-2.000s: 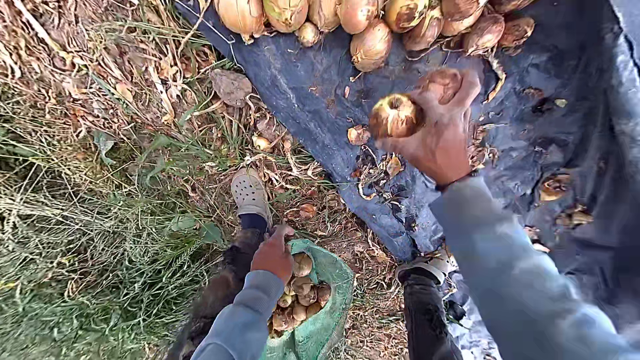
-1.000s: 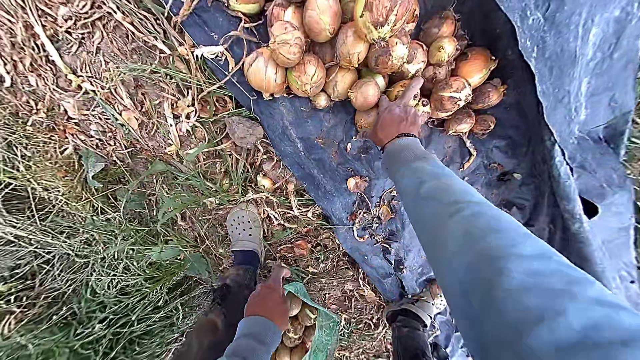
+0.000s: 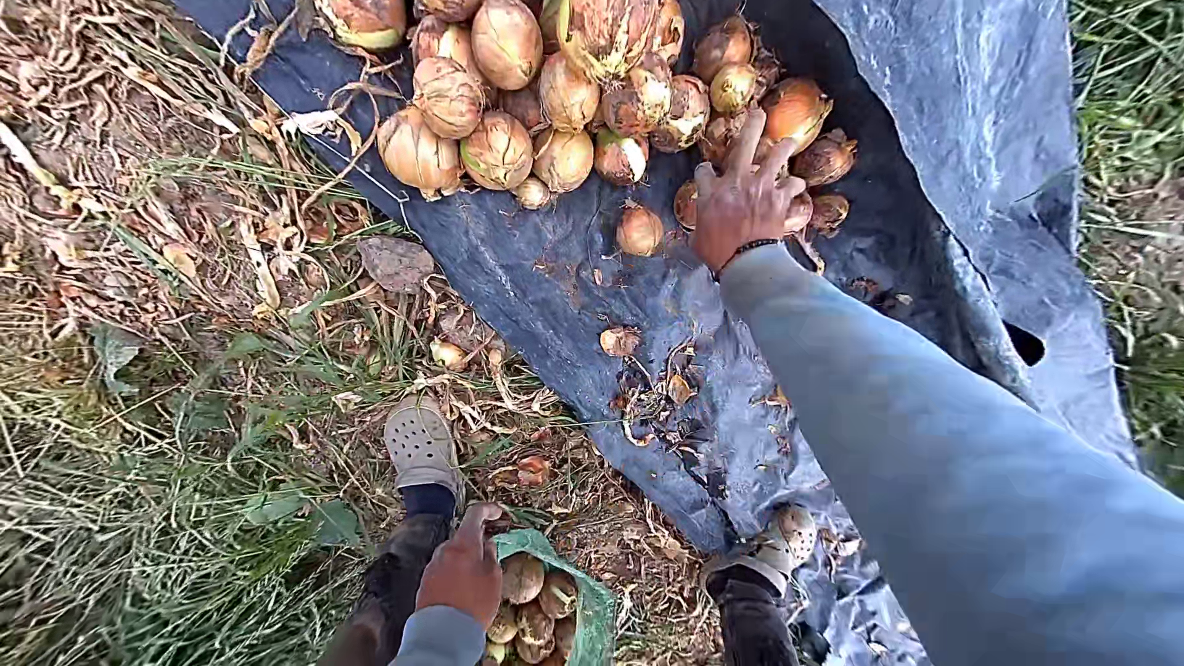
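Observation:
My right hand (image 3: 745, 199), with a dark beaded band at the wrist, lies spread over small onions at the right part of a pile of onions (image 3: 566, 92). Its fingers are apart and touch the onions; whether the palm holds one is hidden. The pile rests on a dark plastic sheet (image 3: 518, 277). At the lower middle, my left hand (image 3: 464, 569) grips the rim of a green mesh sack (image 3: 597, 615), which stands open with several onions (image 3: 532, 601) inside. A lone small onion (image 3: 639, 230) sits left of my right hand.
My feet, in light perforated clogs, stand on either side of the sack, one clog (image 3: 421, 444) on the ground and the other (image 3: 772, 550) at the sheet's edge. Dry onion skins (image 3: 680, 388) litter the sheet. Grass and a flat stone (image 3: 396, 264) lie to the left.
Two seconds ago my right hand held onions above the sheet; it is now empty-looking over the pile, spread farther right than one second ago. My left hand stays at the sack.

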